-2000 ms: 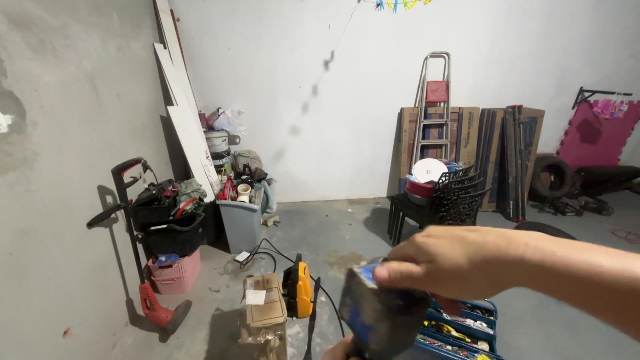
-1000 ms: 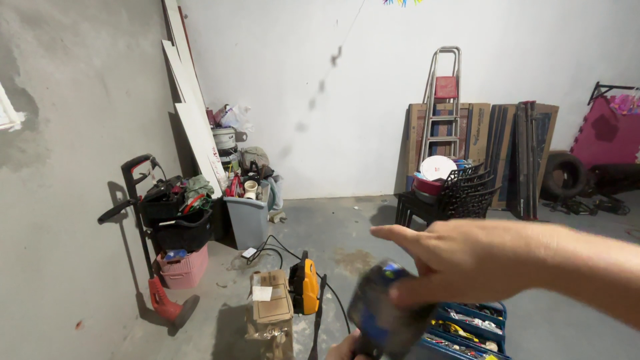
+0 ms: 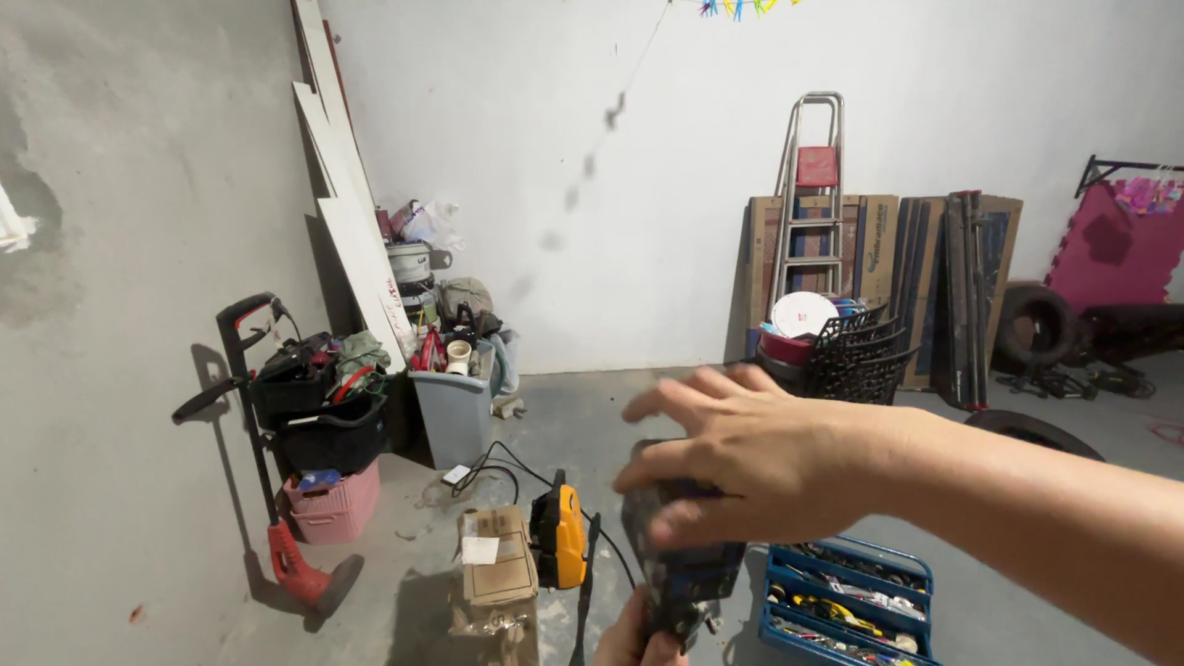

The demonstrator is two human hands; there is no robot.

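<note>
A dark, blurred handheld device or tool (image 3: 684, 564) stands out in front of me at the lower middle; its exact kind cannot be told. My left hand (image 3: 638, 634) grips its lower end from below, mostly cut off by the bottom edge. Over its upper part is my right hand (image 3: 740, 453), fingers spread and blurred, with the thumb in front of the device; whether it touches is unclear. Beyond the hands, an open blue metal cantilever toolbox (image 3: 846, 601) with hand tools lies on the floor at right. A yellow and black machine (image 3: 561, 536) stands left of the device, beside a cardboard box (image 3: 499, 564).
A red string trimmer (image 3: 301, 573) leans at the left wall near a pink crate (image 3: 333, 504) and black bins (image 3: 333, 435). A grey bin (image 3: 451, 416), stacked black chairs (image 3: 860, 356), an aluminium stepladder (image 3: 809, 222) and tires (image 3: 1031, 324) stand farther back. A black cable (image 3: 518, 467) crosses the floor.
My right hand was closed over the device's top, then had its index finger extended; now its fingers are spread. My left hand still grips the lower end.
</note>
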